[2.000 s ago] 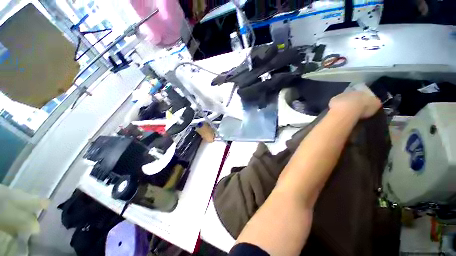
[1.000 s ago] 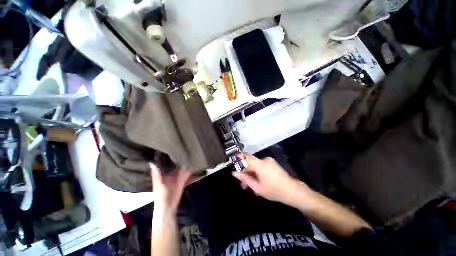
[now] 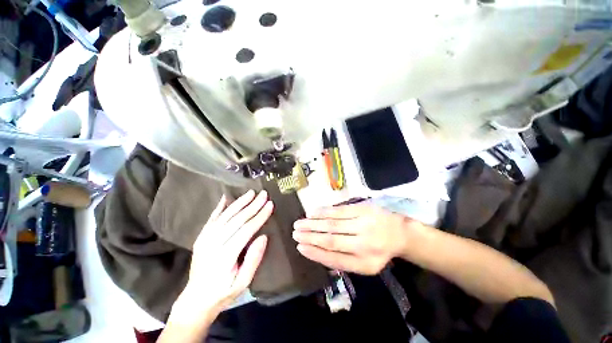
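Note:
The brown-grey garment [image 3: 184, 208] lies under the sewing machine head [image 3: 322, 53], bunched at its left. Its folded band [image 3: 282, 261] runs from the needle area [image 3: 265, 164] down to the table's front edge. My left hand [image 3: 231, 248] lies flat on the garment, left of the band, fingers towards the needle. My right hand [image 3: 352, 238] rests with its fingertips on the band's right edge. A brass-coloured guide [image 3: 292, 181] sits beside the foot. The silver roller guide [image 3: 337, 291] shows partly below my right hand.
Orange-yellow snips [image 3: 332, 164] and a black smartphone [image 3: 382, 149] lie right of the needle. A garment heap [image 3: 570, 208] fills the right side. A brown spool [image 3: 67, 194] and a black wrapped roll [image 3: 55, 229] are at left. Metal attachments [image 3: 500, 161] lie beyond the phone.
The view has moved closer to the machine. My right hand has left the silver guide and now touches the band. My left hand has moved up from the garment's lower edge and lies flat nearer the needle.

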